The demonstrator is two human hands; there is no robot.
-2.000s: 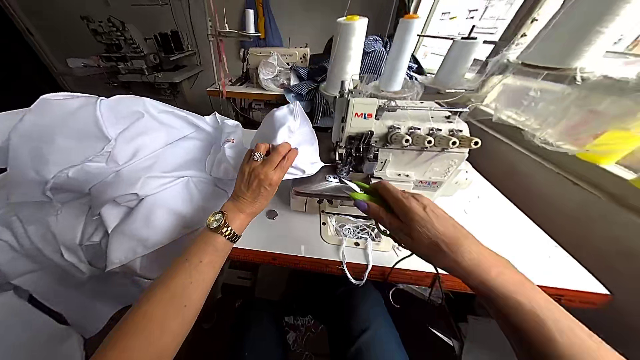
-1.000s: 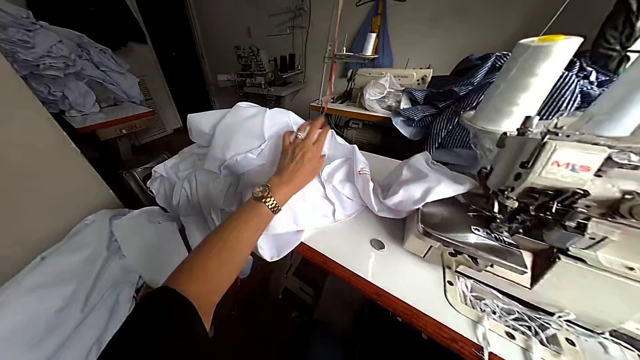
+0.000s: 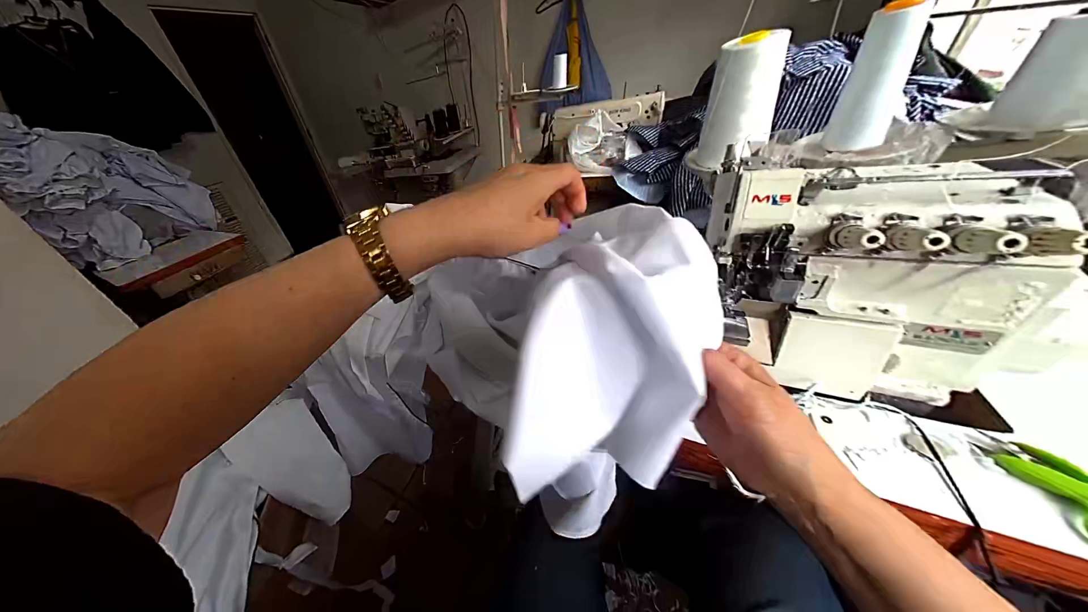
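Observation:
White fabric [image 3: 612,340] hangs bunched in front of me, left of a white overlock sewing machine [image 3: 918,255]. My left hand [image 3: 518,208], with a gold watch at the wrist, grips the upper part of the cloth between bent fingers. Lower down, my right hand [image 3: 752,416] pinches the cloth's right edge. More white cloth [image 3: 357,382] drapes down to the left. Green-handled snips [image 3: 1041,472] lie on the white table at the right, beyond my right hand.
Thread cones [image 3: 744,98] stand behind the machine near striped fabric [image 3: 816,85]. A second sewing machine [image 3: 608,115] is at the back. Piled light garments [image 3: 93,191] rest on a table at far left. Cloth scraps [image 3: 391,565] lie on the floor.
The white cloth, spread over the table's left side a second ago, is now lifted and bunched between both hands. The green snips, in my right hand two seconds ago, now lie on the table.

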